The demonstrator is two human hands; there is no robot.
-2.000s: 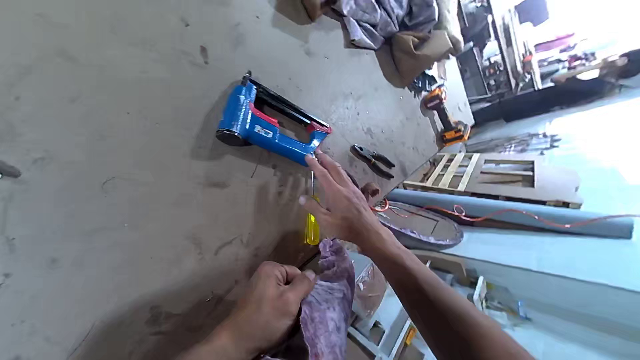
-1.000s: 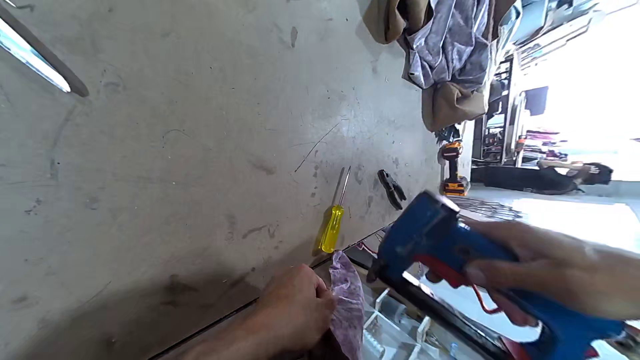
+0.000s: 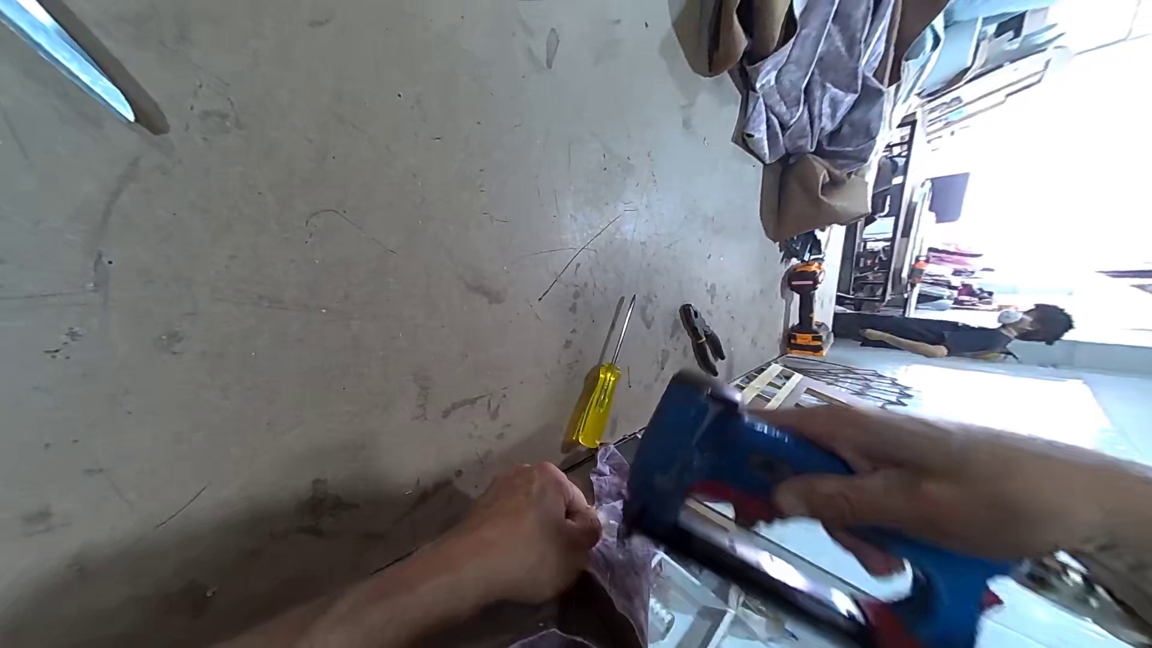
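Observation:
My right hand (image 3: 864, 477) is wrapped around the handle of a blue pneumatic staple gun (image 3: 693, 450), whose nose is beside the purple fabric. The gun is slightly blurred. My left hand (image 3: 540, 526) pinches the edge of the crinkled purple velvet-like fabric (image 3: 625, 567) at the table's edge. Just beyond my left hand a screwdriver with a yellow handle (image 3: 596, 409) lies on the grey table (image 3: 360, 270). Black-handled pliers (image 3: 702, 338) rest to its right. What lies beneath the fabric is mostly hidden.
Grey and brown fabric (image 3: 814, 99) is heaped at the table's far side, near an orange and black cordless drill (image 3: 805, 306). A pale pointed object (image 3: 72, 58) is at upper left. Trays with small parts (image 3: 702, 607) are below the edge. A person (image 3: 972, 335) is in the background.
The staple gun lay on the table two seconds ago; my right hand has since picked it up and brought it beside the purple fabric. My left hand has stayed at the fabric.

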